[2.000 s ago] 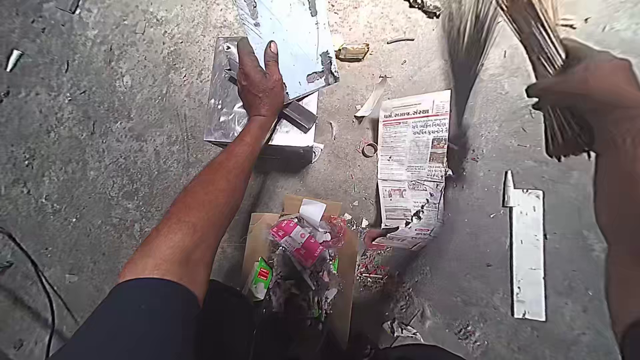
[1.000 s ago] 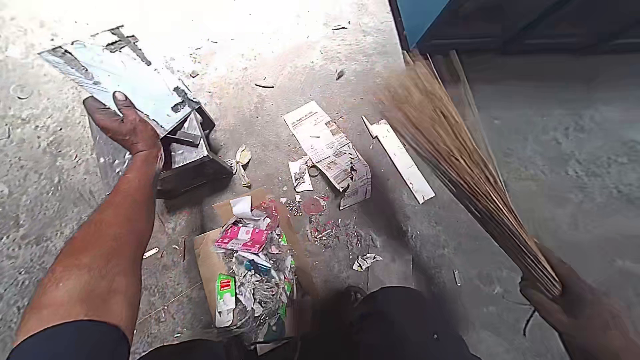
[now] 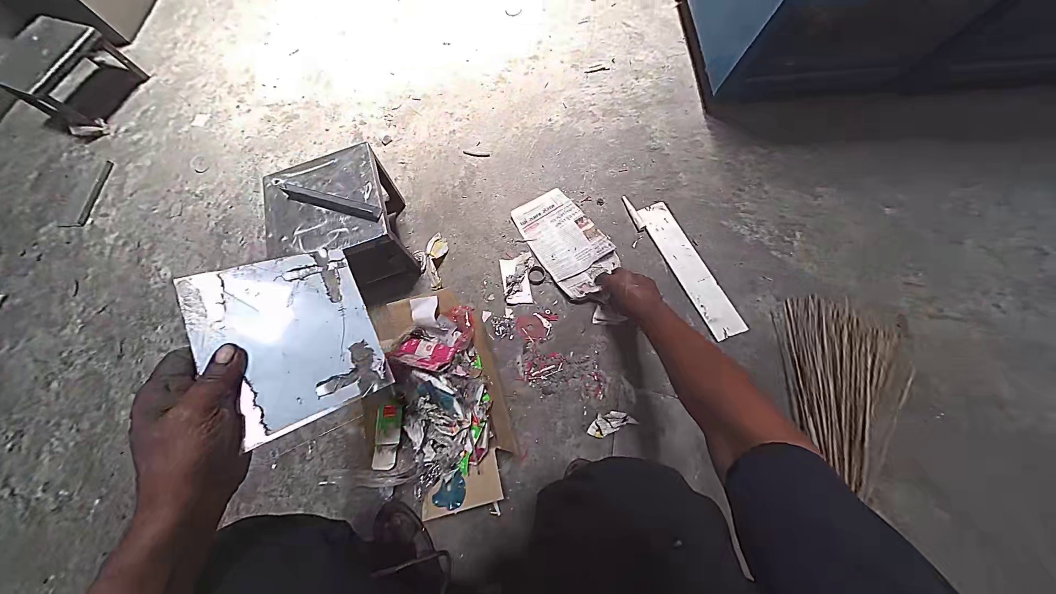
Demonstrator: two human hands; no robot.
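Observation:
My left hand grips a shiny, square-cornered sheet with peeling, torn patches, thumb on top. Over at the right, my right hand has its fingers on the lower edge of a folded newspaper on the floor. The grass broom lies on the floor, right of my right arm. Between my hands a flattened cardboard piece bears a heap of scraps and wrappers. Loose bits of litter lie beside it. A dark metal stool with a flat bar on top stands behind the sheet.
A long white strip lies right of the newspaper. A black ring, crumpled wrapper and paper scrap are on the concrete floor. Another small stool stands at upper left, a blue cabinet at upper right.
My right hand has let go of the broom, which now lies on the floor, and is at the newspaper. The sheet in my left hand has come away from the stool toward me.

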